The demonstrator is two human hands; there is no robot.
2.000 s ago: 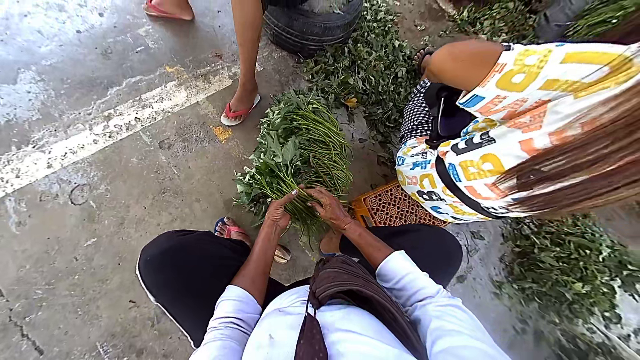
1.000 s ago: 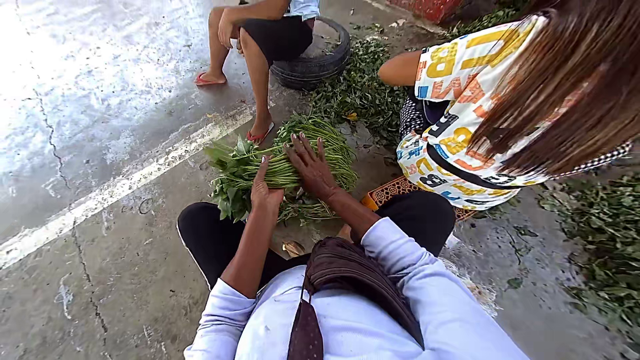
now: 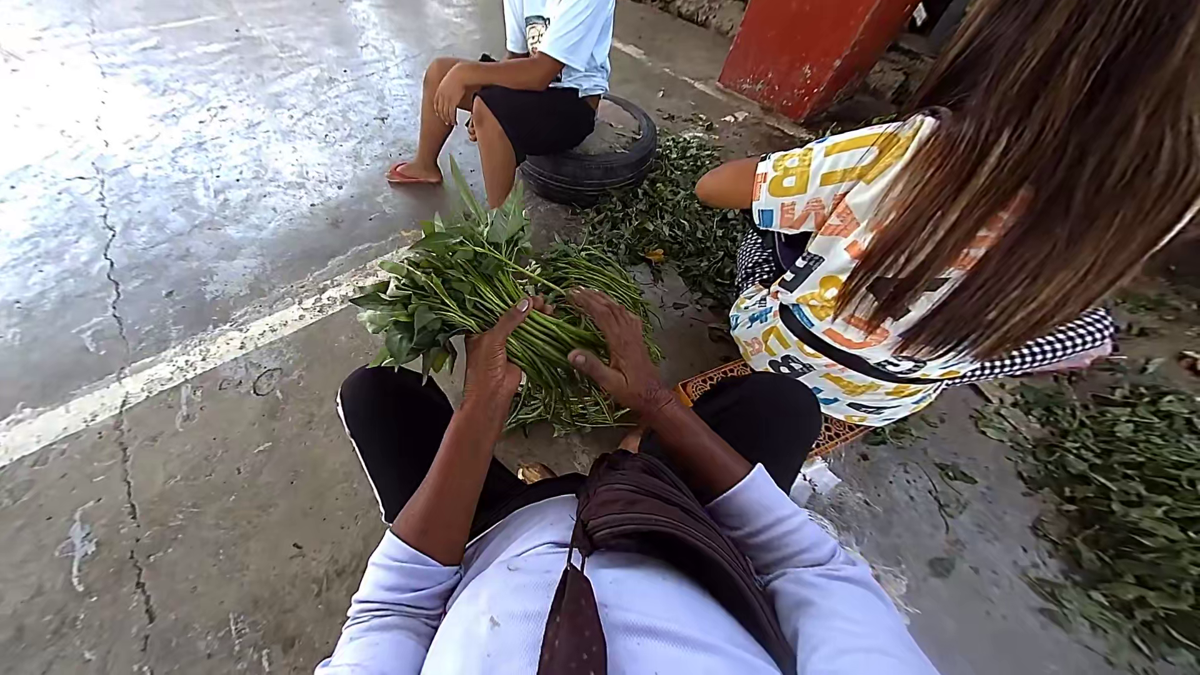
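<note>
A bundle of leafy green stems (image 3: 483, 291) is held up between my knees, its leaves toward the left and its bare stems toward the right. My left hand (image 3: 497, 356) grips the bundle from below and the near side, thumb over the stems. My right hand (image 3: 623, 356) rests against the stem end with thumb and fingers spread. More green stems (image 3: 600, 272) lie just behind and beneath the bundle; where one heap ends and the other starts is hard to tell.
A person in a printed shirt (image 3: 844, 281) sits close on my right by an orange plastic crate (image 3: 839, 434). Another person sits on a tire (image 3: 600, 164) ahead. Leaf heaps (image 3: 1116, 487) lie at right and beyond the stems. A red block (image 3: 811, 52) stands farther back.
Two seconds ago both hands were together at the near end of the stems. Now my left hand holds a bundle raised, leaves to the left, and my right hand is at its stem end. The view has tilted up.
</note>
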